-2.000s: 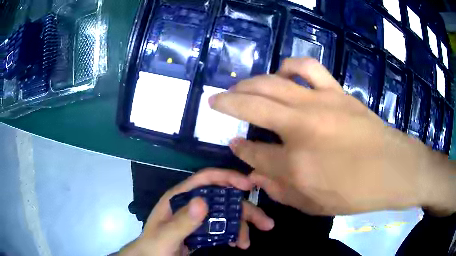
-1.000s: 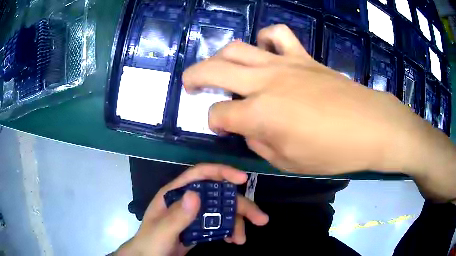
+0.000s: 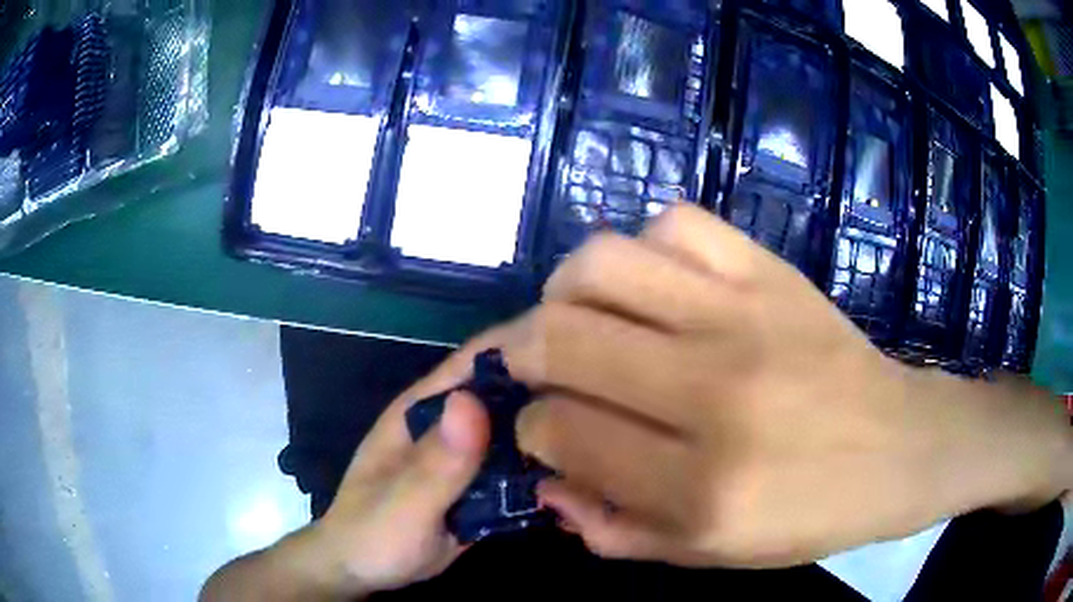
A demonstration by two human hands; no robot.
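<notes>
A dark keypad stack lies in my left hand, held under the thumb. My right hand is over the stack and covers much of it; its fingertips are at the keypads, and whether it grips one is hidden. In the black blister tray, two phone front housings at the near left show white keypad backs in their lower halves. The third housing shows an open key grid, partly behind my right hand.
The clear blister tray with dark keypad stacks lies at the upper left on the green mat. More housings fill the black tray to the right, several with white keypad backs. The bench edge runs below the trays.
My right hand has moved from the second housing down to the keypad stack in my left hand. The second housing's white keypad back is now uncovered. The trays appear slightly higher in view.
</notes>
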